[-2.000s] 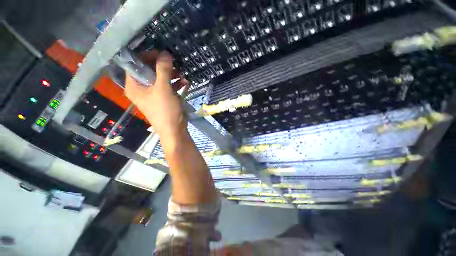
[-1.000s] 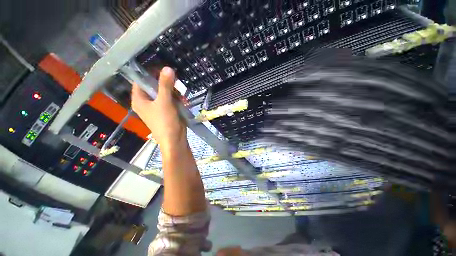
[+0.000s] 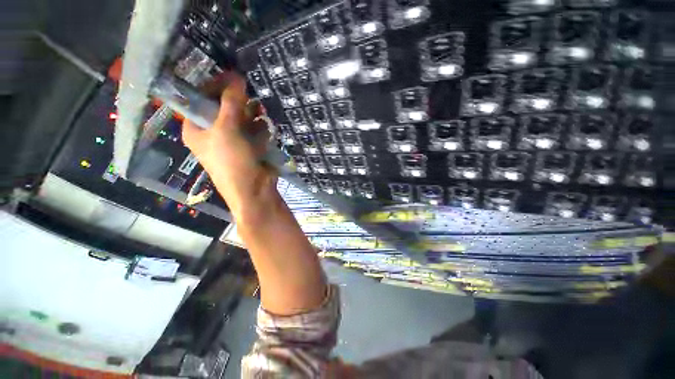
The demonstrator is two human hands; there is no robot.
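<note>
My left hand (image 3: 229,148) is closed around a grey upright frame post (image 3: 189,102) of the metal rack trolley, left of centre. A large black circuit board panel (image 3: 444,126) with rows of silver-white pad marks fills the upper right, close to the camera, in front of the upper tier. Below it, pale dotted panels (image 3: 511,235) lie in lower tiers with yellowish padding (image 3: 622,242) at the rod ends. My right hand is not in view. Whether it touches the black panel cannot be told.
A dark machine panel with small lights (image 3: 96,152) stands behind the rack at left. A white-topped bench (image 3: 81,289) with papers (image 3: 153,269) is at lower left. Grey floor (image 3: 377,311) shows below the rack. A curved grey rack rail (image 3: 144,81) crosses the upper left.
The blurred striped panel block at right is gone from view. A black patterned panel now covers the upper tier and its slots. The view has shifted; my left hand stays on the post.
</note>
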